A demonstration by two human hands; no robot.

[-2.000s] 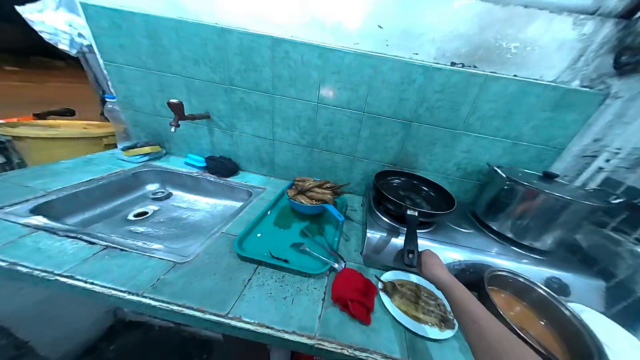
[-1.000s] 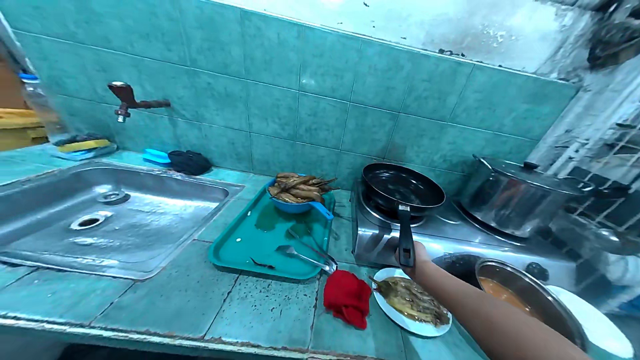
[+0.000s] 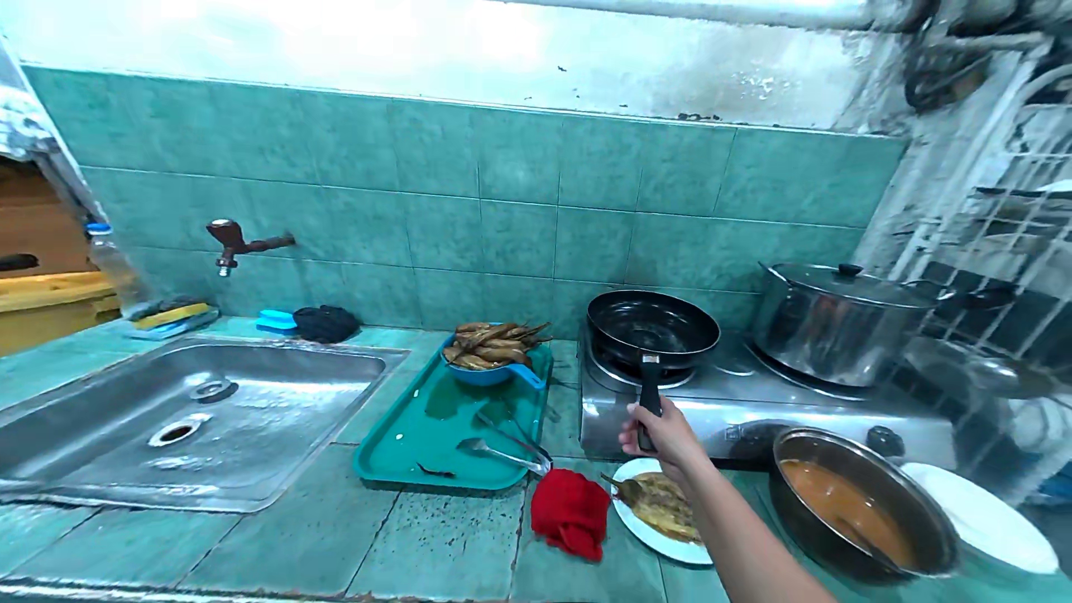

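My right hand (image 3: 662, 427) reaches in from the lower right and is closed around the black handle of a frying pan (image 3: 653, 327). The pan rests on the left burner of a steel gas stove (image 3: 695, 410), with a thin sheen of liquid inside. Below the hand, a white plate (image 3: 662, 544) holds flattened cooked eggplant (image 3: 657, 507), its stem pointing left; my forearm partly covers the plate. A red cloth (image 3: 571, 512) lies just left of it. Metal tongs (image 3: 507, 454) rest on a green tray (image 3: 394, 444). My left hand is out of view.
A blue strainer (image 3: 481, 376) of browned eggplants stands on the tray. Left are a steel sink (image 3: 293, 427) and a wall faucet (image 3: 239, 243). A lidded pot (image 3: 842, 327) occupies the right burner. In front stand a pot of orange-brown liquid (image 3: 850, 502) and a white plate (image 3: 988, 519).
The view has shifted somewhat. My right hand stays at the pan handle, and its fingers now show on the handle's left side.
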